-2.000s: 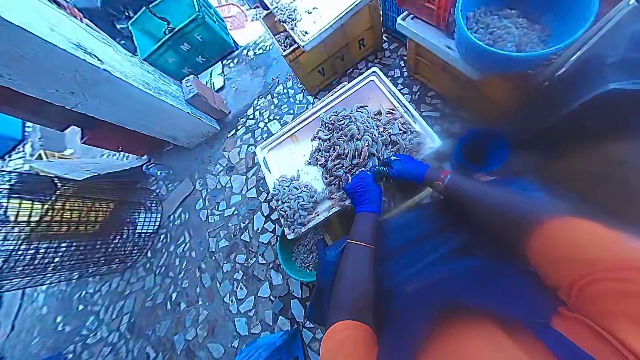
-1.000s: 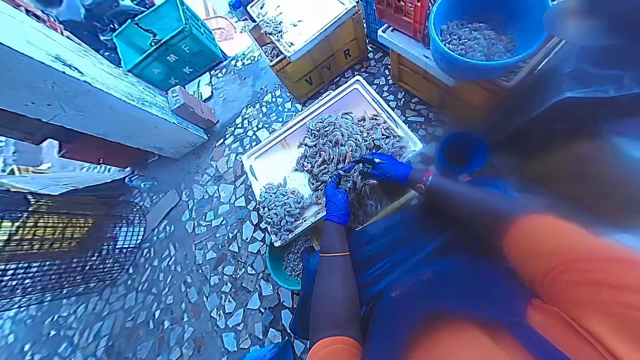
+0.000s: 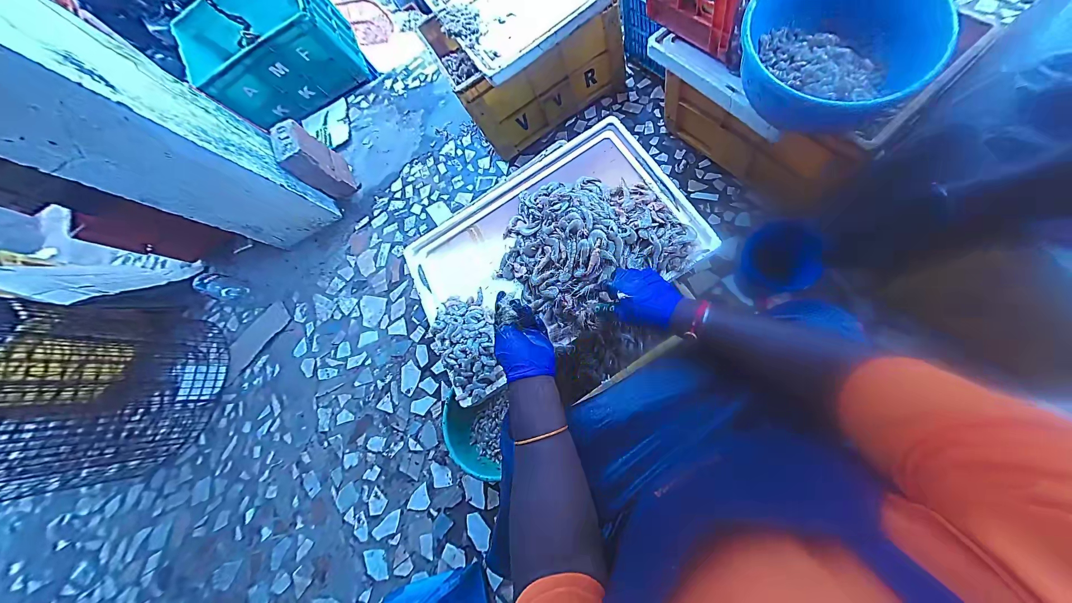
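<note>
A white plastic tray (image 3: 469,243) lies tilted in view, bearing a large heap of raw shrimp (image 3: 569,239) and a smaller pile of shrimp (image 3: 466,343) at its left corner. My left hand (image 3: 524,342), in a blue glove, is between the two piles, its fingertips dark and blurred; whether it holds a shrimp is unclear. My right hand (image 3: 643,297), also gloved in blue, touches the near right side of the large heap with bent fingers. What it grips cannot be made out. Under the tray's left corner, a green basin (image 3: 461,440) contains more small pieces.
Beyond the tray stand a yellow crate (image 3: 544,100) and a blue tub of shrimp (image 3: 850,105). A teal crate (image 3: 268,75) and a brick (image 3: 311,157) are by a pale ledge (image 3: 151,126). Black mesh (image 3: 109,394) is at left; a small blue container (image 3: 780,255) is right.
My left hand has moved left, away from my right hand, toward the smaller pile. One second ago both hands were close together over the large heap.
</note>
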